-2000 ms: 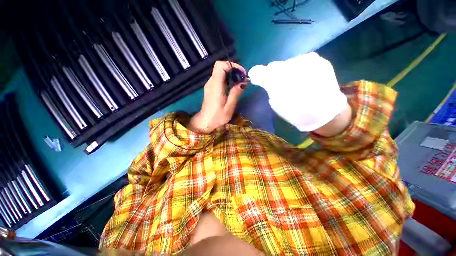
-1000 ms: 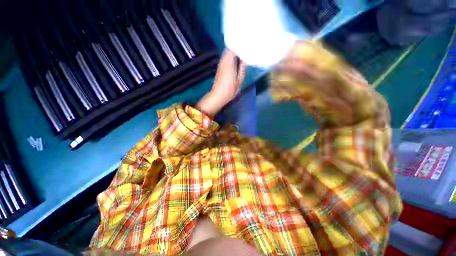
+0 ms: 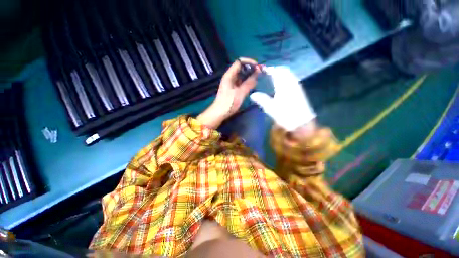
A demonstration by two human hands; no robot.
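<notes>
My bare left hand [image 3: 230, 95] is closed around a tubular unit [image 3: 246, 72], of which only the dark end shows between the fingers. My right hand [image 3: 288, 98], in an overexposed white glove, is beside that end with its fingertips close to it and the thumb apart. Whether the gloved fingers hold a thin piece cannot be told. A black foam tray [image 3: 146, 108] to the left holds a row of silver tubes. Loose thin dark pieces [image 3: 274, 38] lie on the bench beyond my hands.
A parts tray [image 3: 322, 27] lies at the upper right of the blue-green bench [image 3: 70, 171]. Another foam tray [image 3: 40, 186] is at the left edge, near small pale pieces [image 3: 50, 134]. A grey-lidded case [image 3: 402, 201] stands at lower right.
My gloved right hand went up over the bench a second ago and has come back down beside the dark end. The view has shifted; my left hand still holds the unit.
</notes>
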